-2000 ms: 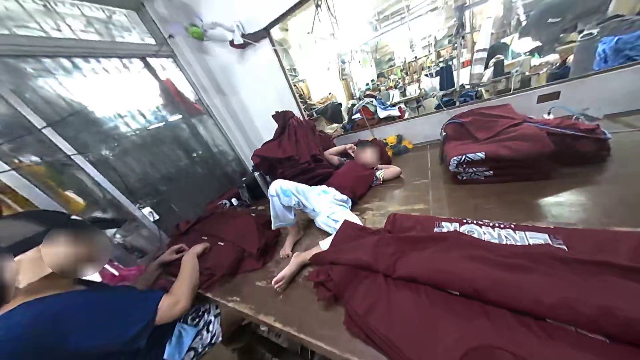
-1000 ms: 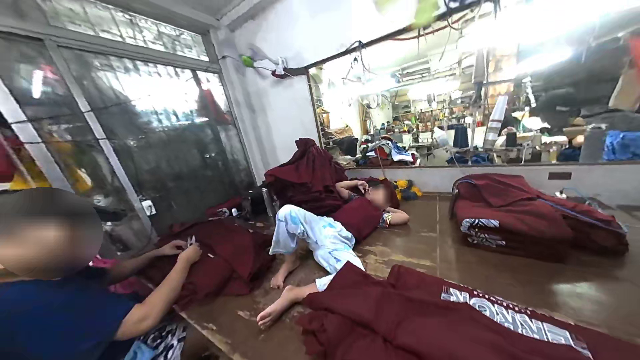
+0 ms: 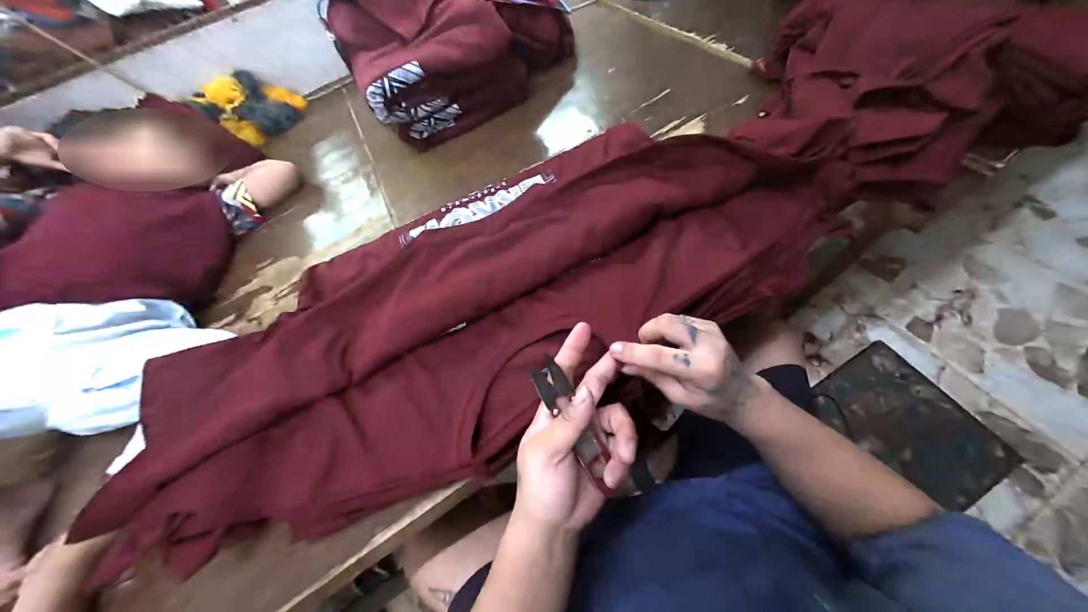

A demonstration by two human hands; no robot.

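My left hand point(image 3: 565, 450) is palm up over the table's front edge, holding a small pair of thread snips point(image 3: 552, 387) with dark blades. The fingertips of my right hand point(image 3: 693, 365) meet the left forefinger; whether they pinch a thread cannot be told. Just beyond both hands lies a maroon garment point(image 3: 408, 416) with a curved neckline or opening, long and loosely folded on the table. Behind it, another maroon piece with a white print point(image 3: 484, 208) shows.
A person in maroon point(image 3: 127, 242) lies on the brown table point(image 3: 391, 535) at the left. A folded maroon stack point(image 3: 442, 59) stands at the back, more maroon cloth point(image 3: 901, 93) at the right. Another person's hand point(image 3: 64, 578) is at lower left. A dark mat point(image 3: 918, 425) lies on the floor.
The view has swung down and to the right. My hands and the snips, not visible in the earlier frames, are now in view.
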